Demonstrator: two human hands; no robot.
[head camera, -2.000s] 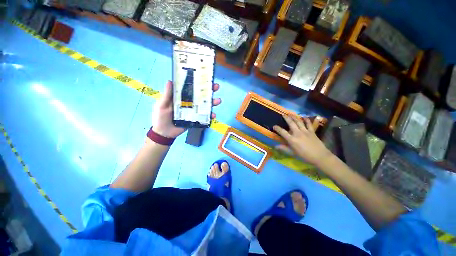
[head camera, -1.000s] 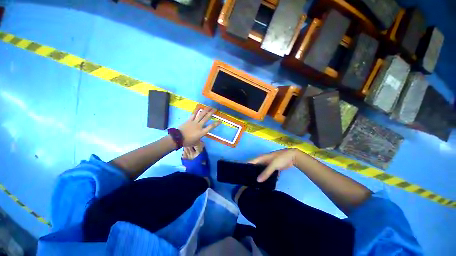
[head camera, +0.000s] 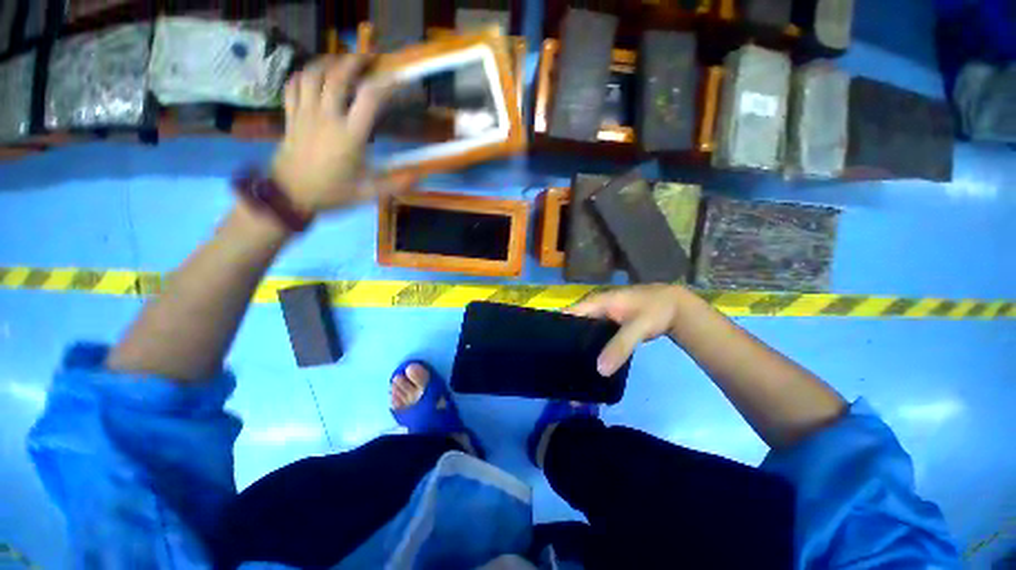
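Observation:
My left hand (head camera: 323, 139) holds an orange fixture frame (head camera: 510, 100) with a white inner edge, raised at the upper left and tilted; its opening shows the blocks behind it. My right hand (head camera: 637, 323) holds a phone unit (head camera: 535, 351) by its right end, glossy black face up, above my feet. Another orange fixture (head camera: 451, 232) with a black slab inside lies on the floor below the raised frame.
A dark weight block (head camera: 310, 324) lies on the blue floor beside the yellow-black tape (head camera: 446, 294). Loose blocks (head camera: 641, 228) and a wrapped block (head camera: 769, 245) lie right of the fixture. Rows of fixtures with blocks (head camera: 668, 89) stand behind. My sandalled feet are below.
My left hand has taken hold of the empty frame and lifted it from the floor. The phone unit passed earlier from my left hand to my right, which still holds it. The view has turned.

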